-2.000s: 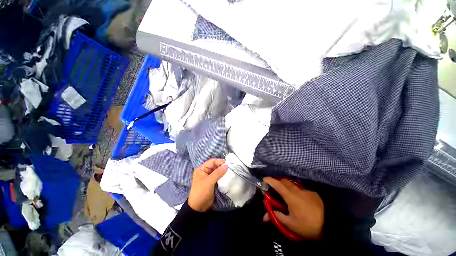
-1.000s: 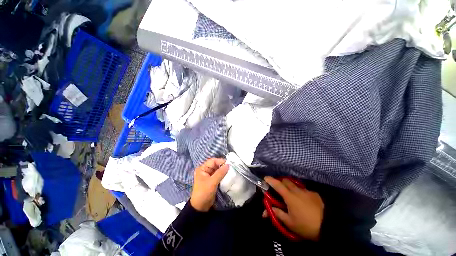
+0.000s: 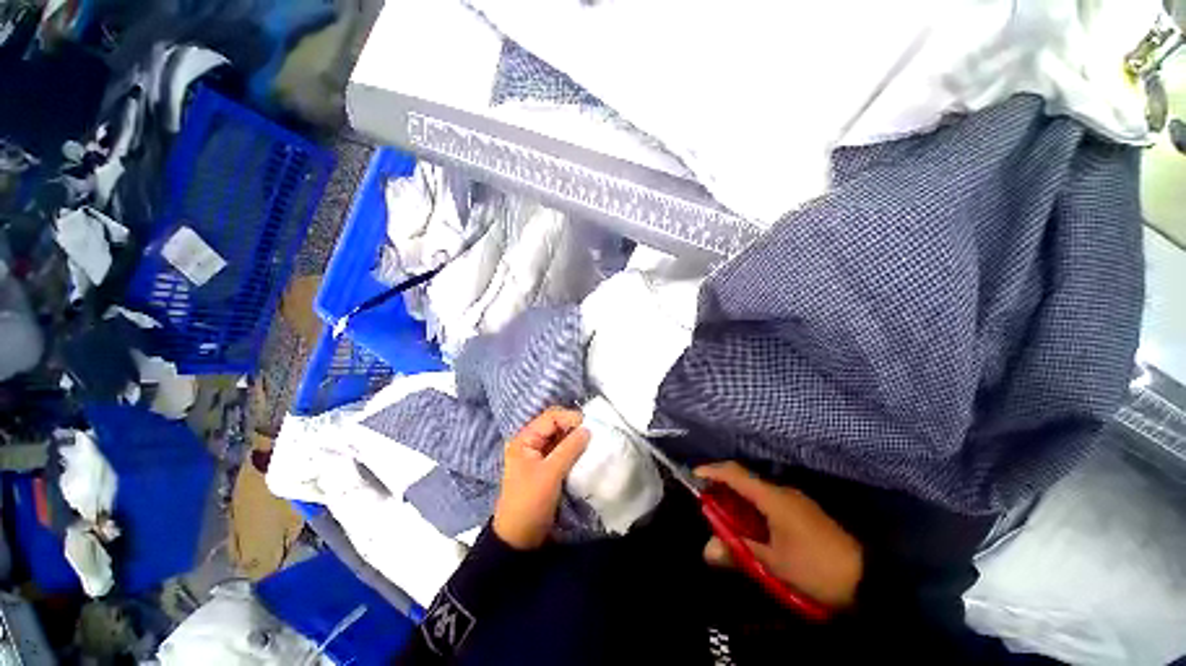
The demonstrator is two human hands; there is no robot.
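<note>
My left hand [image 3: 537, 479] pinches the edge of a small crumpled white piece [image 3: 617, 481] over my lap. My right hand [image 3: 787, 540] holds scissors [image 3: 741, 540] by their red handles. The silver blades are spread apart and point up and left, beside the white piece near my left fingertips. The checked garment cloth [image 3: 897, 312] hangs from the table over my lap, joined to white fabric [image 3: 728, 111] that lies on the table.
The table edge carries a measuring tape [image 3: 585, 185]. Blue crates [image 3: 349, 280] filled with white and checked cloth stand below it. Another blue crate [image 3: 234, 234] and cloth scraps lie at left. Metal machine parts [image 3: 1151, 59] show top right. A translucent bag-like bundle is at lower right.
The scissor blades have opened and the handles have shifted right and down with my right hand. My left hand has stayed nearly in place.
</note>
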